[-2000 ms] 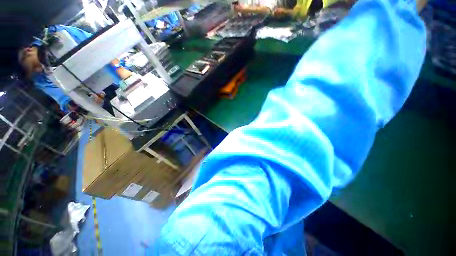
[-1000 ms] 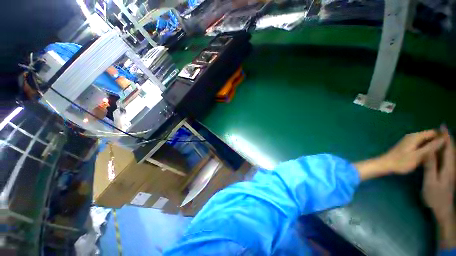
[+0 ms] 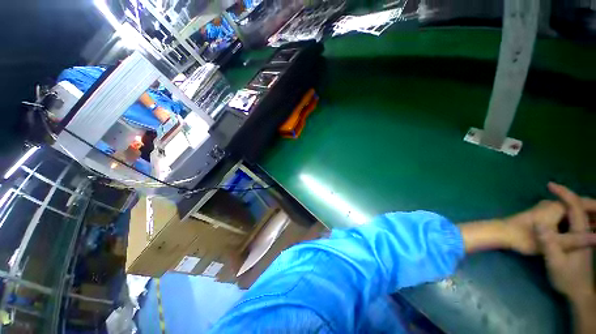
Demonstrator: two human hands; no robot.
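My left hand [image 3: 537, 226], bare below a blue sleeve, is at the right edge above the green bench [image 3: 392, 143]. My right hand [image 3: 574, 264] is just below it and partly cut off by the picture's edge. The two hands touch and their fingers cross, with some fingers spread apart. No object shows in either hand. The right sleeve is out of view.
A pale metal post [image 3: 513, 72] with a bolted foot stands on the bench. A black rack [image 3: 264, 98] with flat screens and an orange holder [image 3: 299, 115] lie further left. Brown cartons [image 3: 163, 238] stand beside the bench. A person's blue-sleeved arm [image 3: 147, 111] shows behind a white frame.
My left arm has swung down from across the view, uncovering the post and bench. Both hands have come into view at the right, and their fingers have moved from side by side to crossed.
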